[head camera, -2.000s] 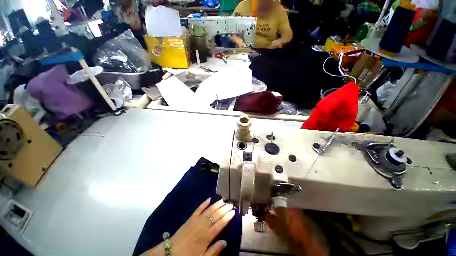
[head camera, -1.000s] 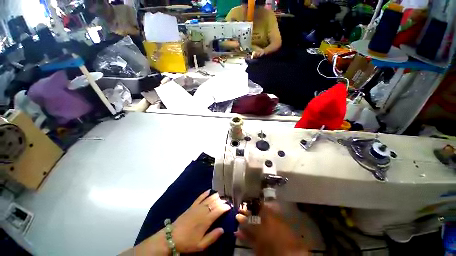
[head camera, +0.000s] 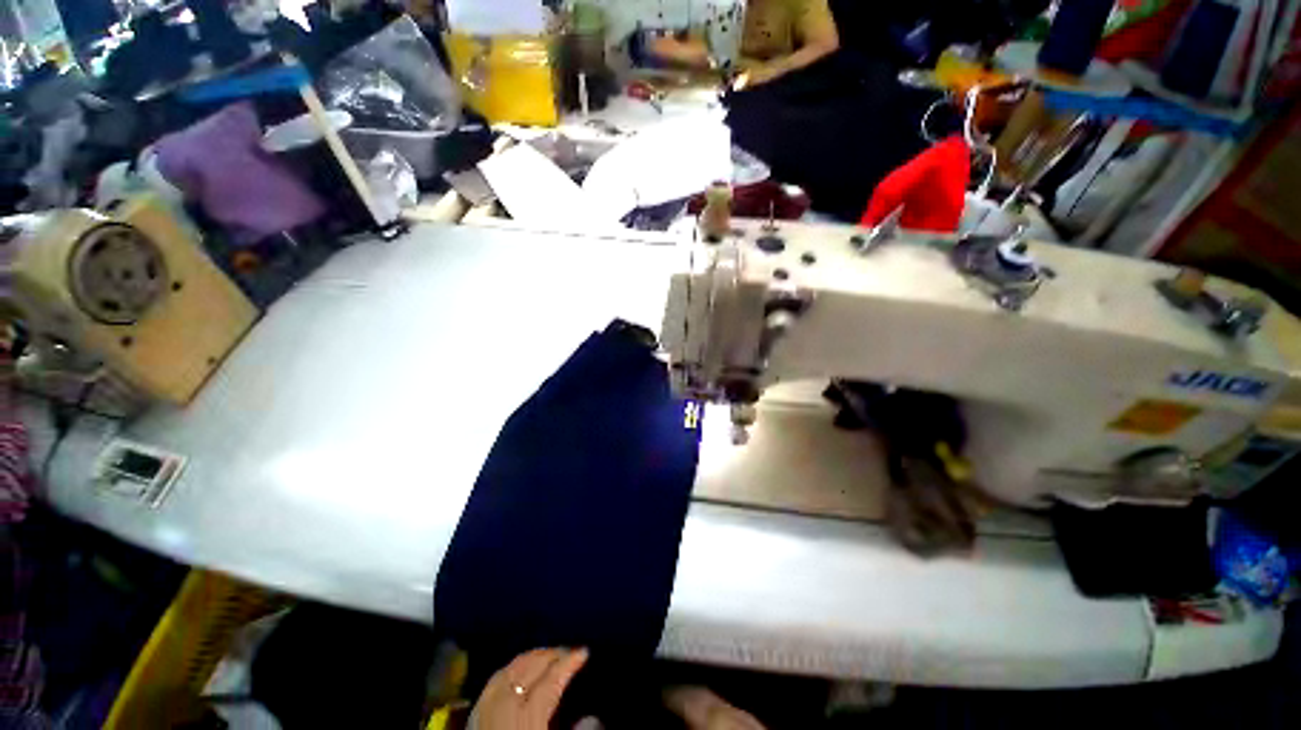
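A navy garment panel (head camera: 571, 499) lies flat on the white table, its far end beside the needle area (head camera: 695, 414) of the cream sewing machine (head camera: 913, 321) and its near end over the table's front edge. My left hand (head camera: 531, 690) is at the panel's near end, low in the picture, its fingers bent and partly cut off by the lower edge; its grip on the cloth is unclear. My right hand (head camera: 713, 709) is right of it at the lower edge, blurred and mostly cut off. What it holds is hidden.
A yellower machine (head camera: 136, 292) stands at left. A yellow basket (head camera: 179, 642) is below the table's front edge. A dark bundle (head camera: 920, 464) lies under the machine arm and a black piece (head camera: 1134, 548) at right. Red cloth (head camera: 920, 188) is behind; a person in yellow sits across.
Both hands have moved from the needle area down to the panel's near end. The view has tilted down, showing the table's front edge and the basket.
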